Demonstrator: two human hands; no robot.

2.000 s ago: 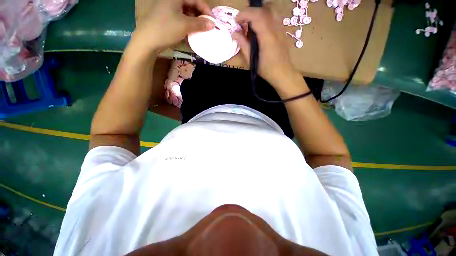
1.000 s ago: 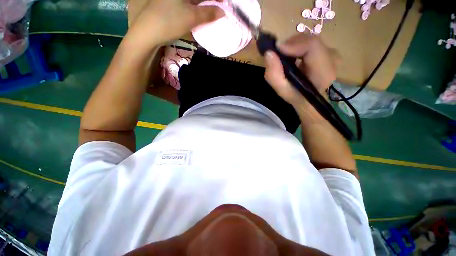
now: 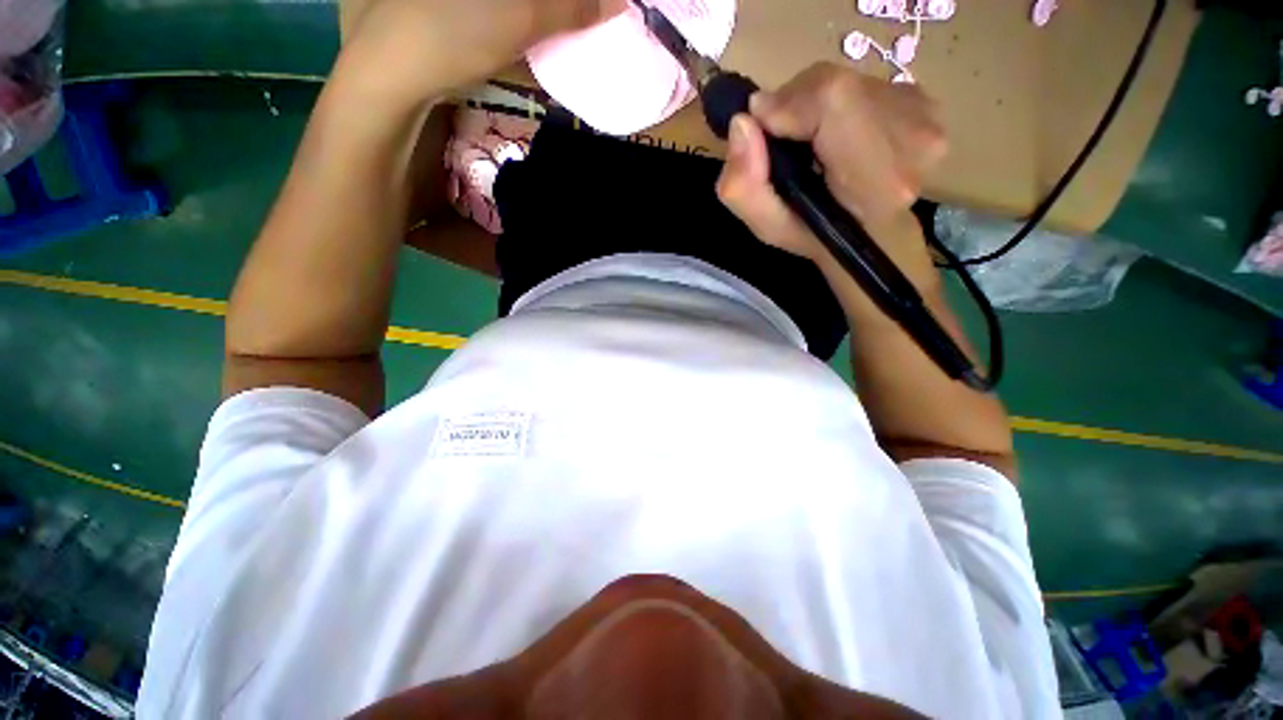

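Observation:
My right hand (image 3: 830,155) is closed around the black handle of a soldering iron (image 3: 858,260). Its metal tip points up and left over a pale pink round disc (image 3: 612,85), at or very near its surface. My left hand (image 3: 493,31) is at the top edge, partly cut off, and holds the disc from its left side. The fingertips are partly out of view. Small pink fittings (image 3: 902,54) lie on the cardboard sheet (image 3: 1006,141) to the right.
An open cardboard box with pink pieces (image 3: 483,162) is by the lap. The iron's black cord (image 3: 1112,120) crosses the cardboard. A clear crumpled bag (image 3: 1034,265) hangs at the bench edge. A bag of pink discs (image 3: 28,85) and a blue stool (image 3: 85,176) are at the left.
My right hand has turned the iron from hanging upright among the fingers to pointing its tip at the disc. The view has shifted, so the fittings now sit higher and farther right.

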